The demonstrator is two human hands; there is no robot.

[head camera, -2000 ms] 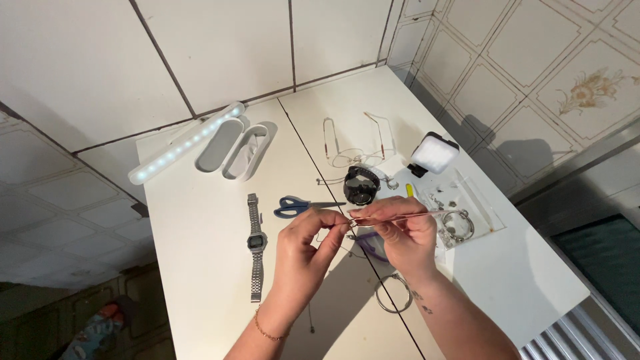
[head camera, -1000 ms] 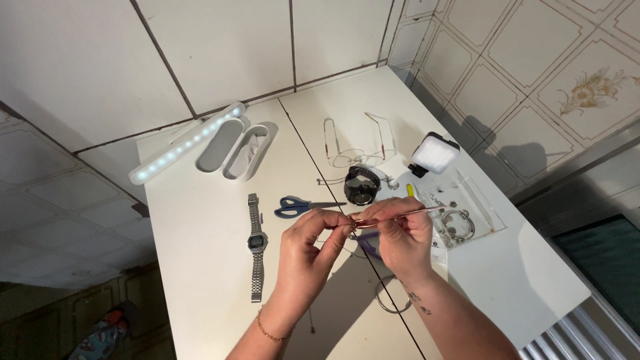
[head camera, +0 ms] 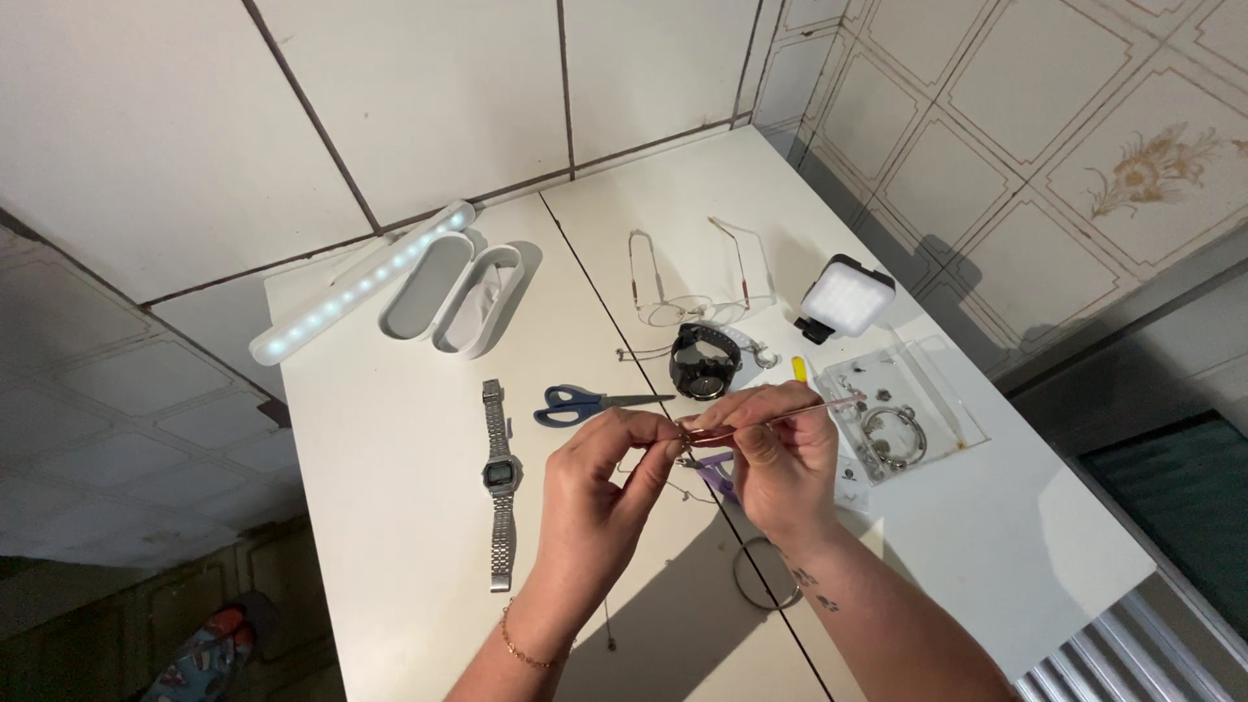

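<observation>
My left hand pinches a small metal jewelry piece between thumb and forefinger; its exact kind is too small to tell. My right hand holds a thin pinkish metallic tool, its tip at that piece. Behind the hands lie blue-handled scissors and a black wristwatch. A purple-handled tool is partly hidden beneath my right hand. A silver digital watch lies left of my left hand, and a metal hoop lies below my right hand.
A lit light bar and an opened white case stand at the back left. Eyeglasses lie behind the black watch. A small lit lamp and a clear plastic box with jewelry parts are at the right. Tiled walls border the table.
Both hands stay close together at about the same spot. The right hand and the thin tool have shifted slightly in angle.
</observation>
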